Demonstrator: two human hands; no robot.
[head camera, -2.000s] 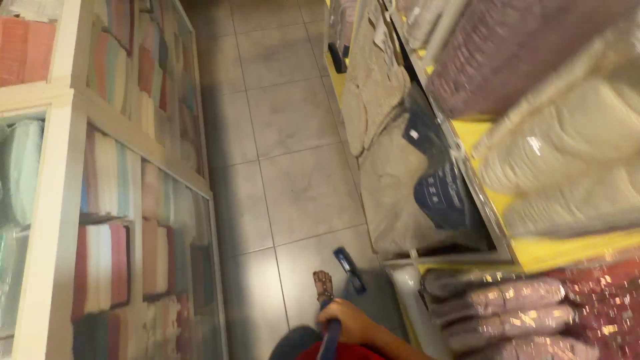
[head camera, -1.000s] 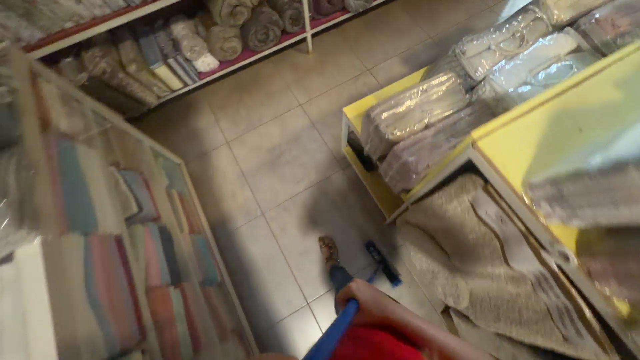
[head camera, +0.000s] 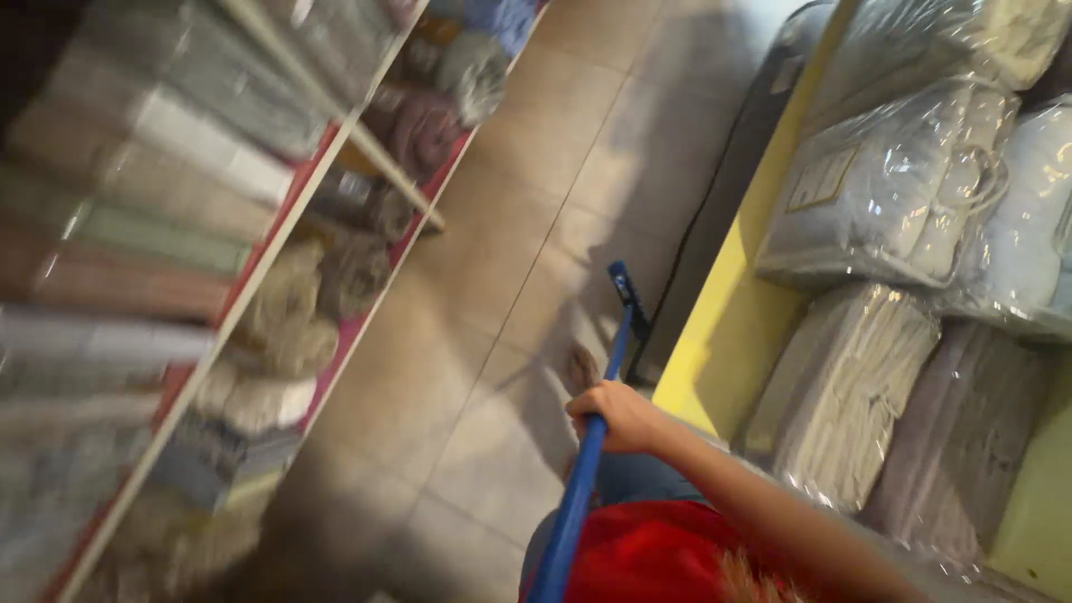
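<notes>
My right hand (head camera: 615, 415) is closed around the blue handle (head camera: 579, 486) of a long-handled floor brush or broom. The handle runs from the bottom of the head view up to the dark blue brush head (head camera: 626, 293), which rests on the tiled floor beside the dark base of the right-hand display. A foot (head camera: 582, 365) shows just left of the handle. My left hand is out of sight.
Shelves of folded textiles (head camera: 167, 226) and rolled textiles (head camera: 289, 314) line the left side. A yellow display shelf (head camera: 712, 327) on the right holds plastic-wrapped bedding (head camera: 888, 184). Tiled floor (head camera: 511, 276) runs between them.
The view has swung strongly and moved along the aisle. Rolled textiles, at the far end one second ago, now show at the left. My right hand stays on the blue handle.
</notes>
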